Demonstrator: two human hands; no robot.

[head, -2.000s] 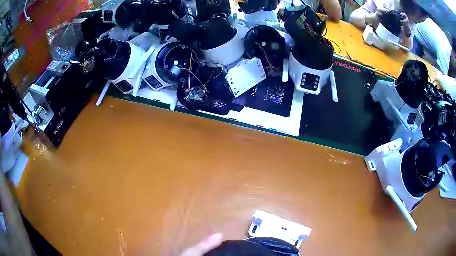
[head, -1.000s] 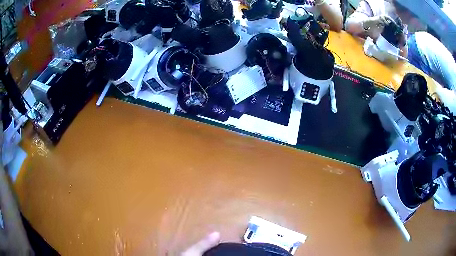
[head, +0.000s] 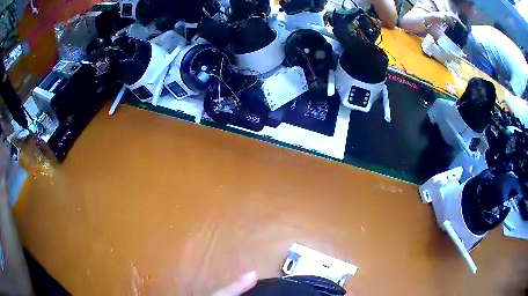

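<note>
A camera unit is cut off by the bottom edge, with its black rounded shell (head: pixel 298 286) nearest me and its white mounting plate with slots (head: pixel 319 263) pointing away, over the orange-brown tabletop. A blurred finger of my left hand (head: pixel 240 284) lies at the left side of the black shell. The rest of that hand is below the frame, so its grip is hidden. My right hand is not in view.
Part-assembled camera units (head: pixel 362 78) with open wiring crowd the mats at the back. Another unit (head: pixel 454 202) lies at the right, its antenna towards me. A long black box (head: pixel 72 115) stands left. Another person's hands (head: pixel 434 22) hold a unit at the back right.
The whole view shifts slightly with my head. The finger and the camera unit stay together at the bottom edge. The other person's hand at the back right has moved a little on their unit.
</note>
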